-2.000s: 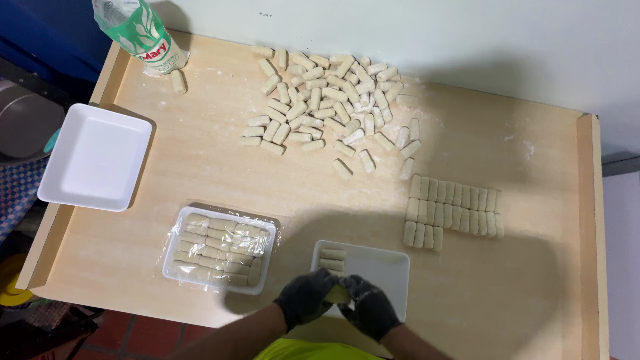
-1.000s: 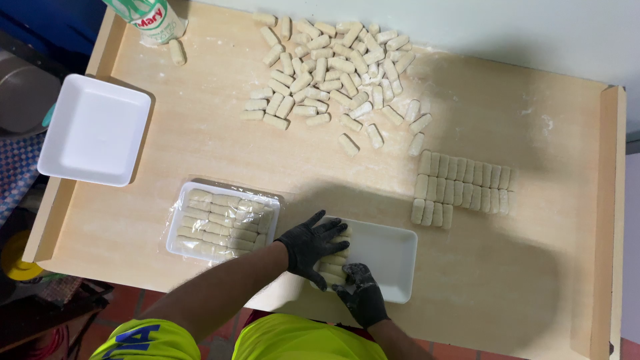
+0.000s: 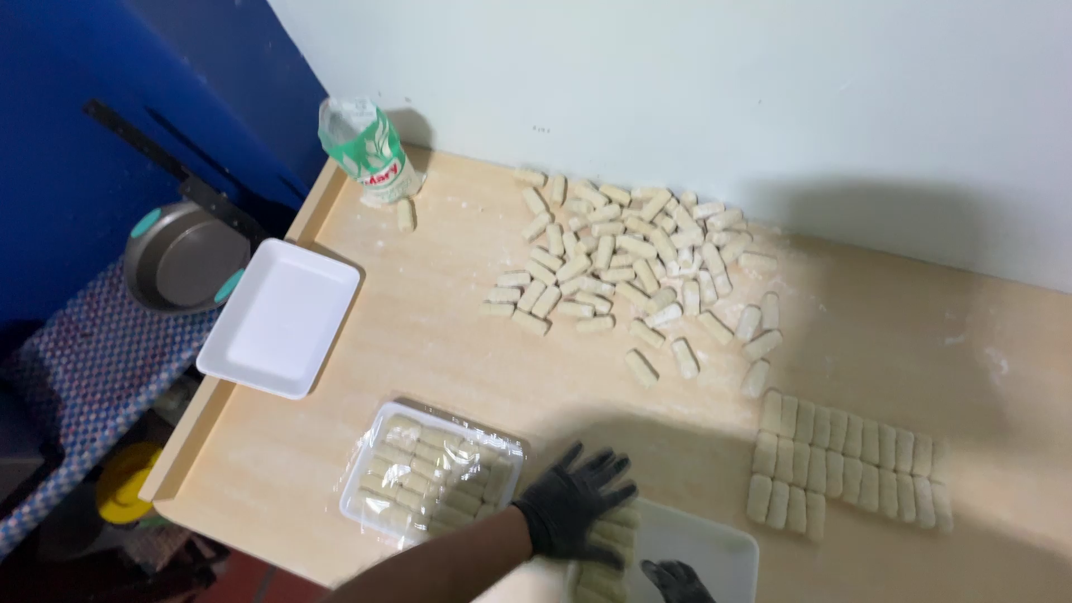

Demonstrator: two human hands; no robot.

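My left hand (image 3: 574, 507), in a black glove, lies with fingers spread over the left part of a white foam tray (image 3: 712, 548), touching short dough rolls (image 3: 614, 536) lined up there. My right hand (image 3: 677, 579), also black-gloved, is over the same tray just right of those rolls; the bottom edge of the view cuts it off, and its grip is unclear. Left of my hands sits a plastic-wrapped tray of dough rolls (image 3: 431, 473). Loose floured dough rolls (image 3: 620, 251) lie heaped near the wall, and tight rows of rolls (image 3: 850, 461) lie to the right.
An unfilled white foam tray (image 3: 280, 318) rests over the table's raised left edge (image 3: 188, 435). An open green-and-white flour bag (image 3: 368, 155) stands at the back left corner, a single roll beside it. Beyond the edge is a round metal pan (image 3: 193, 260) on a checked cloth (image 3: 109, 335).
Both hands were close together over the tray two seconds ago; my left hand has since spread flat over the rolls at its left side. The view has shifted, showing more wall.
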